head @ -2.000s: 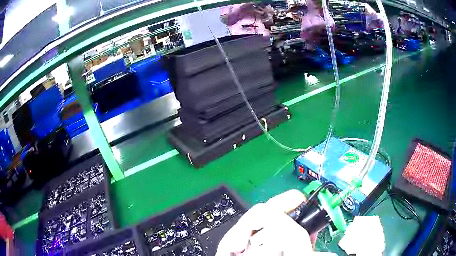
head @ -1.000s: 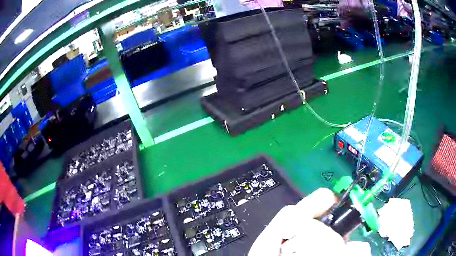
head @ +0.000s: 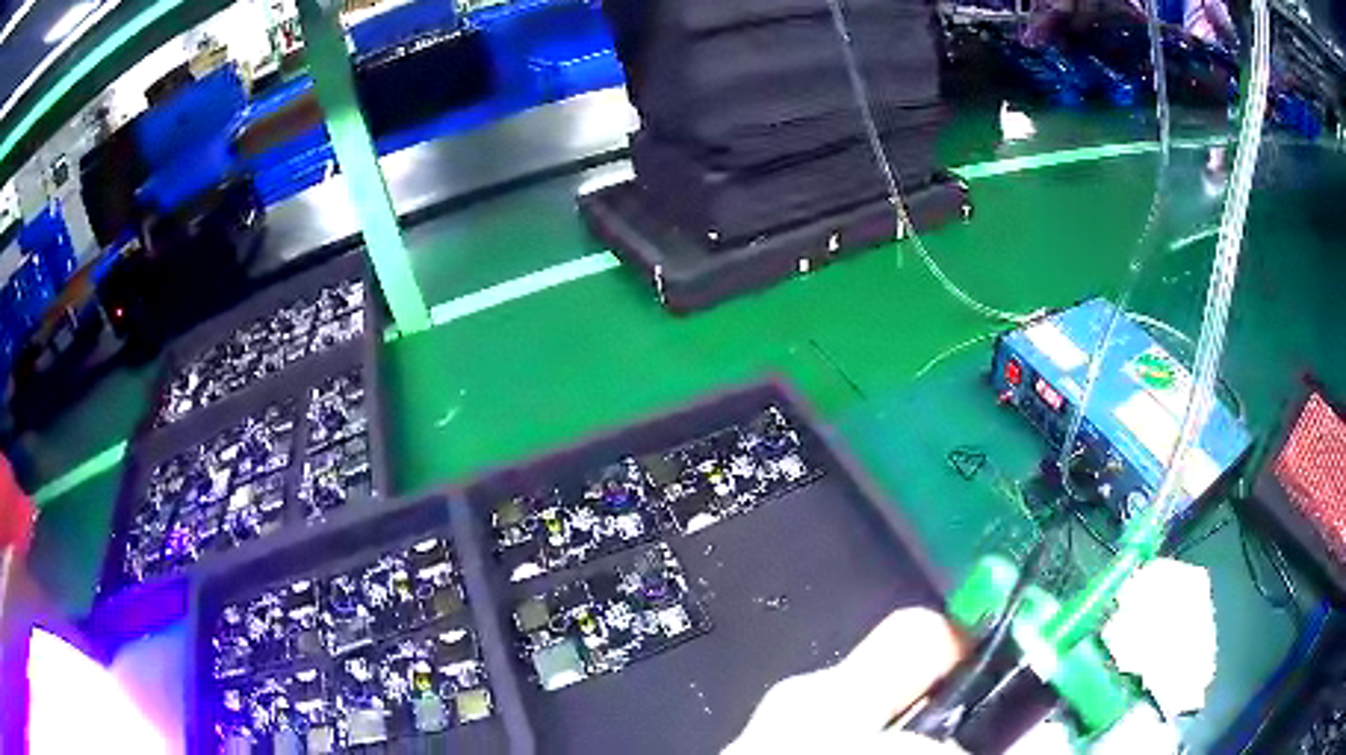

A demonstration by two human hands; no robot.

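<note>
My right hand [head: 871,682], pale and overexposed, is closed around a green and black gun [head: 1088,676] at the lower right; the bottom edge cuts the hand off. A thick clear hose [head: 1228,266] rises from the gun. Left of the hand lies a black foam tray [head: 871,509]. Its right compartment holds three dark circuit boards, one of them at the front [head: 608,617], beside bare black foam. Its left compartment holds several boards [head: 396,597]. My left hand is out of the picture.
A second tray of boards [head: 251,369] lies far left. Stacked black trays [head: 782,118] stand beyond. A blue box [head: 1129,387] with cables, a crumpled white patch [head: 1166,634] and a red panel [head: 1318,460] are at right. A green post [head: 362,192] stands left; glare [head: 89,701] is lower left.
The view has swung right and tilted down, so more of the work tray shows. My right hand still holds the gun, which now appears lower, near the bottom edge.
</note>
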